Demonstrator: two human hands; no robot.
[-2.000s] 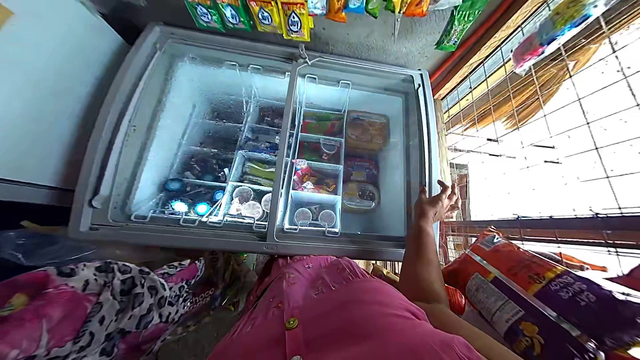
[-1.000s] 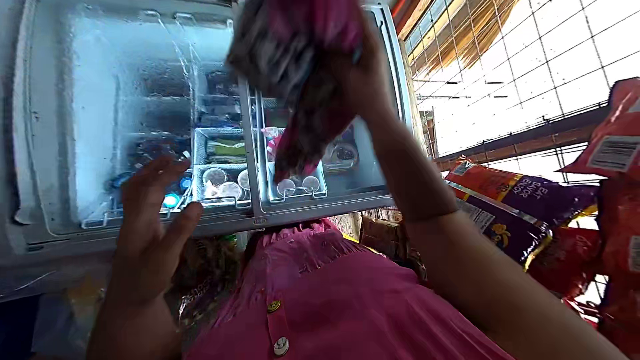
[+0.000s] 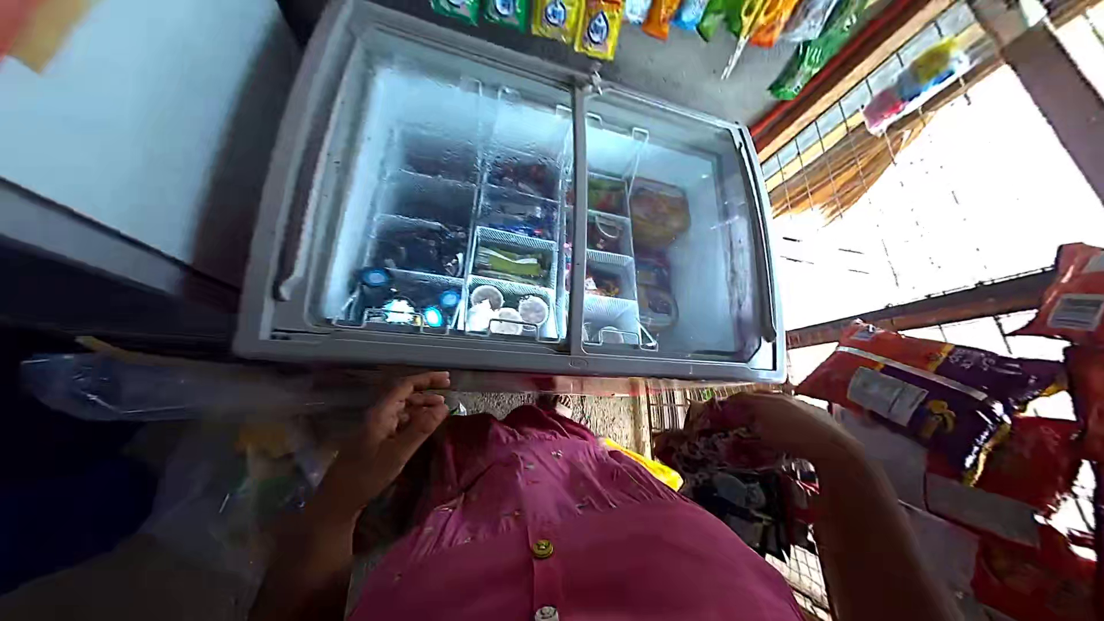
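Note:
A chest freezer [image 3: 573,362] with two sliding glass lids stands in front of me, both lids closed over its wire baskets [image 3: 515,280]. Tubs and packets show through the glass. My left hand [image 3: 405,423] is just below the freezer's front edge at left, fingers apart and holding nothing. At the lower right, near the front right corner, my right hand [image 3: 759,423] grips a patterned pink and dark cloth [image 3: 711,440], which hangs below the freezer's edge and is partly blurred.
Red and purple snack bags [image 3: 923,397] hang at the right beside a wire mesh [image 3: 828,164]. Sachets [image 3: 599,26] hang above the freezer's back edge. A white appliance or cabinet [image 3: 129,129] stands at the left. Clear plastic [image 3: 112,384] lies at lower left.
One second ago my right hand held the cloth over the freezer's glass; it is now lower right, off the glass. My left hand has moved off the glass to below the front edge.

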